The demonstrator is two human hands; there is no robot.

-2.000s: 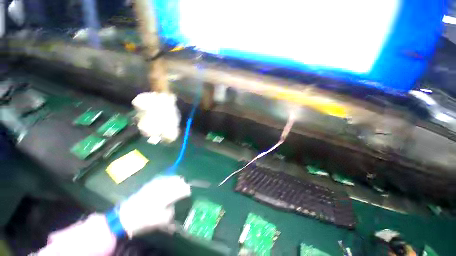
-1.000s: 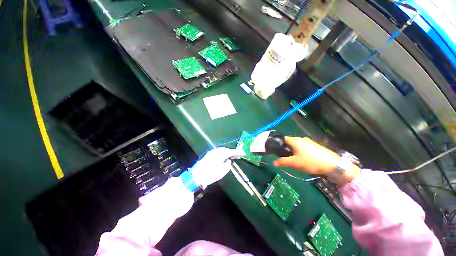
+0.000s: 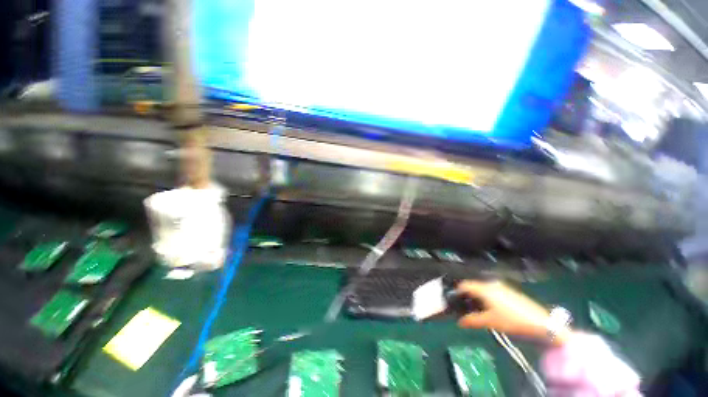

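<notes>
My right hand (image 3: 504, 308), bare with a metal watch, is shut on the barcode scanner, whose pale head (image 3: 429, 298) is over the keyboard (image 3: 373, 293). My left hand (image 3: 186, 387) is mostly cut off by the bottom edge; only a blurred white glove part shows beside a green circuit board (image 3: 231, 357). Whether it grips that board cannot be told. More boards lie in a row to the right along the front, one circuit board (image 3: 314, 375) next to the first. The picture is motion-blurred.
A bright blue-and-white monitor (image 3: 373, 62) stands on the shelf (image 3: 310, 151). A blue cord (image 3: 225, 283) hangs down to the left hand. A yellow card (image 3: 142, 338), a white-wrapped bundle (image 3: 189, 229) on a post, and several boards on a black mat (image 3: 23, 302) are at the left.
The view has swung up from the bench and floor to the monitor. The right hand has moved the scanner away from the board to above the keyboard. The left hand has mostly left the picture.
</notes>
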